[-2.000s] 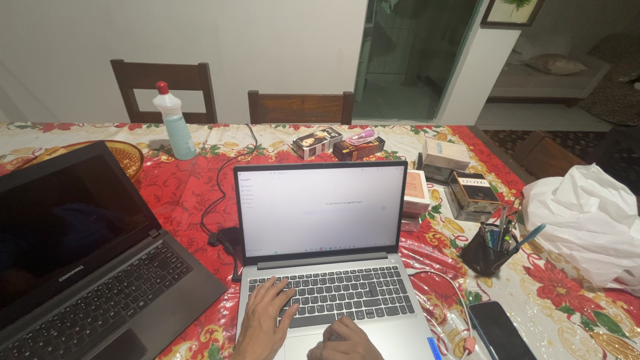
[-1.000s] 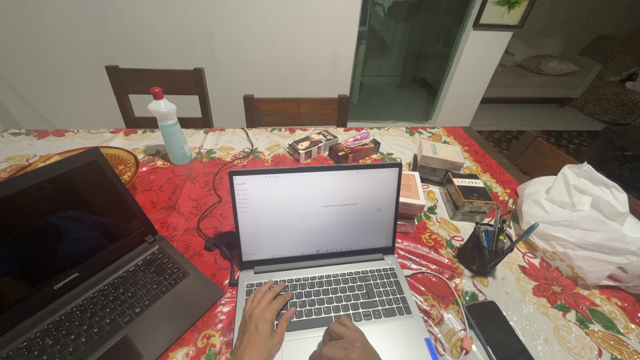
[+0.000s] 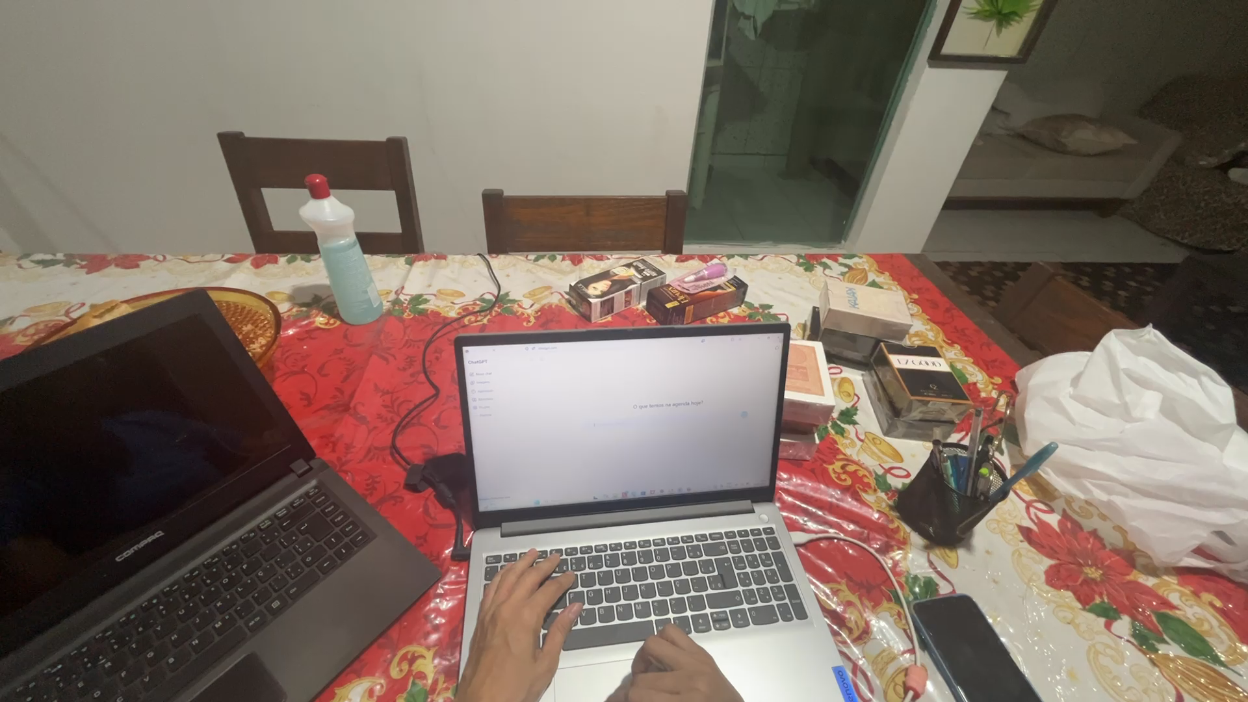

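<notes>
A silver laptop (image 3: 780,634) stands open on the table, its screen (image 3: 624,429) lit with a mostly white page. My left hand (image 3: 519,624) rests on the left side of its keyboard, fingers spread over the keys and holding nothing. Curled in at the lower edge of the keyboard, by the palm rest, is my right hand (image 3: 675,668); its fingers are bent and partly hidden, and no object shows in it. A dark Compaq laptop (image 3: 390,575) with a black screen lies open at the left.
Behind the laptops stand a bottle with a red cap (image 3: 341,258), small boxes (image 3: 616,290) and a wicker basket (image 3: 255,322). To the right are perfume boxes (image 3: 916,385), a mesh pen holder (image 3: 946,507), a smartphone (image 3: 975,648), a white cable (image 3: 882,561) and a white plastic bag (image 3: 1131,439).
</notes>
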